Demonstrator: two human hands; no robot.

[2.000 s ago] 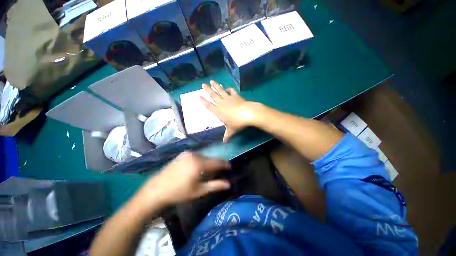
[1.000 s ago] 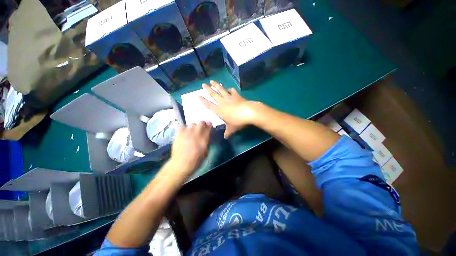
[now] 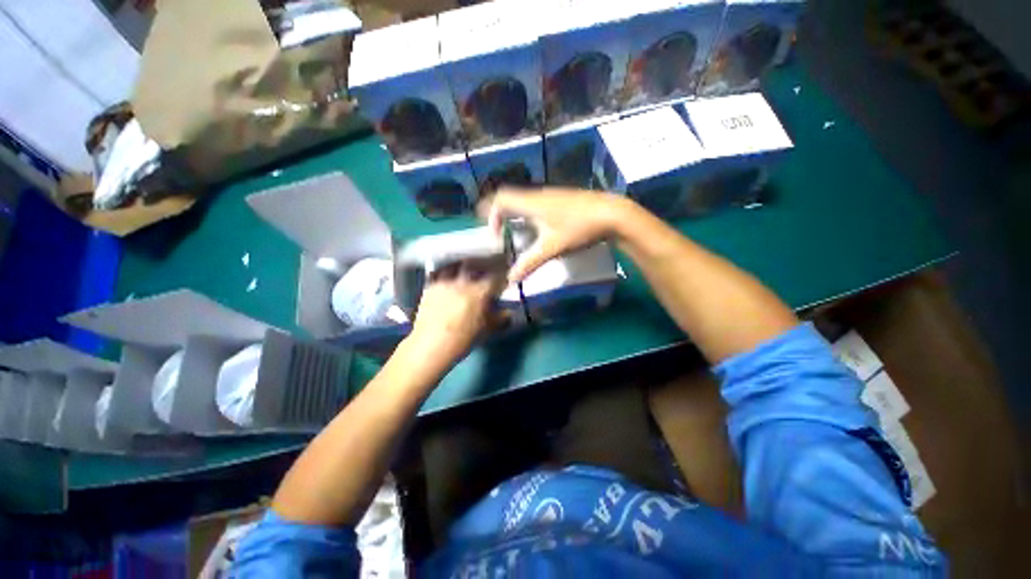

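A retail box is between my hands at the bench front, its grey-white lid [image 3: 452,245] tilted down over it and blurred. My left hand [image 3: 461,308] is curled at the front of this box. My right hand [image 3: 554,232] has its thumb and fingers bent around the lid's right end; the fingertips are blurred. Directly right stands a closed box [image 3: 574,277] with a white top. Directly left is an open box [image 3: 339,215] with its flap upright and a white bagged product [image 3: 364,292] inside. The inside of the middle box is hidden.
Stacked closed boxes [image 3: 492,102] stand at the rear, with two white-topped ones in front. A row of open boxes [image 3: 170,373] lines the left edge. Brown kraft paper [image 3: 226,85] and a blue crate [image 3: 57,266] are left. A carton with white-topped boxes [image 3: 887,396] is low right.
The view has shifted left, so the bench things appear farther right. The middle box's upright flap has come down between my hands. My right hand has moved off the closed box's top.
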